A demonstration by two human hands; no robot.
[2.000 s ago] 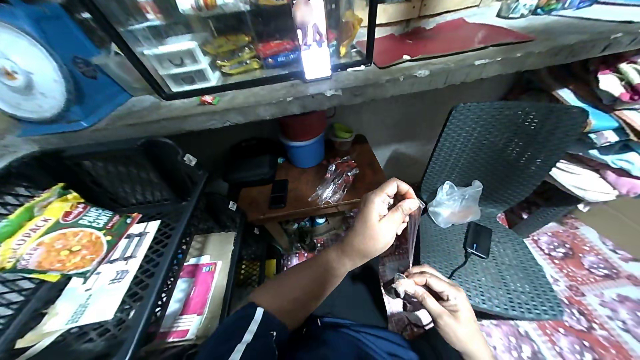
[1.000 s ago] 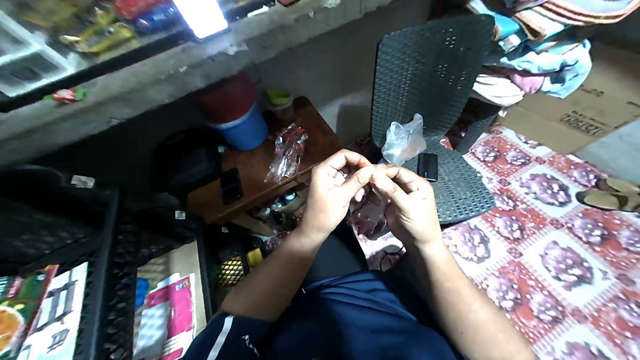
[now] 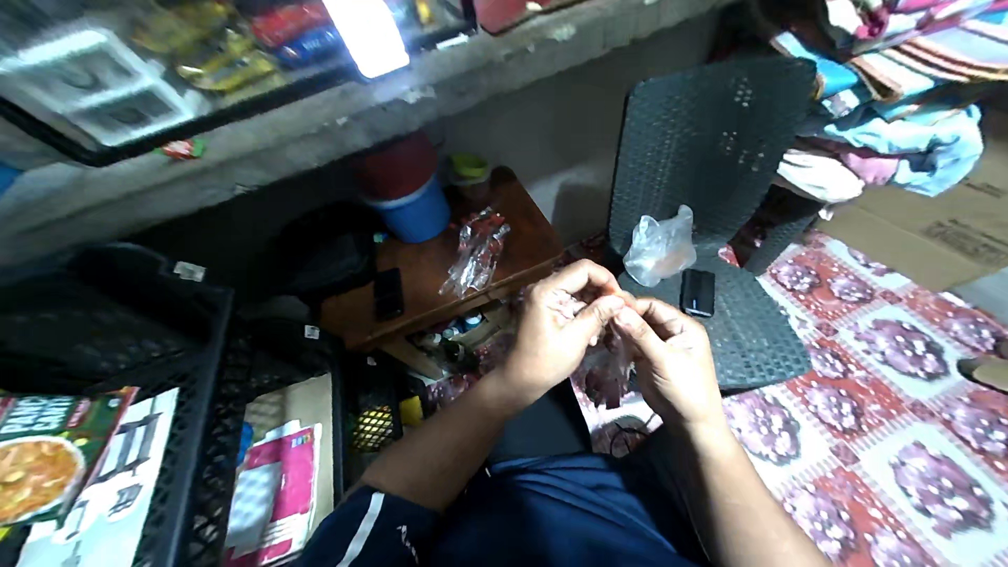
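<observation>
My left hand and my right hand meet fingertip to fingertip above my lap. Between them they pinch the top of a small clear plastic bag, which hangs down below the fingers; what it holds is hard to make out. Beyond the right hand, a crumpled clear plastic bag and a black phone-like device lie on the seat of a dark woven chair. Several clear packets with red parts lie on a low wooden table beyond the left hand.
A dark phone, a blue bucket and a green cup stand or lie on the wooden table. Black plastic crates are at the left. A concrete ledge runs above. Folded clothes are piled at the right.
My hands were apart two seconds ago, with the clear plastic stretched between them; now their fingertips are together on it. The view has shifted and turned to the right.
</observation>
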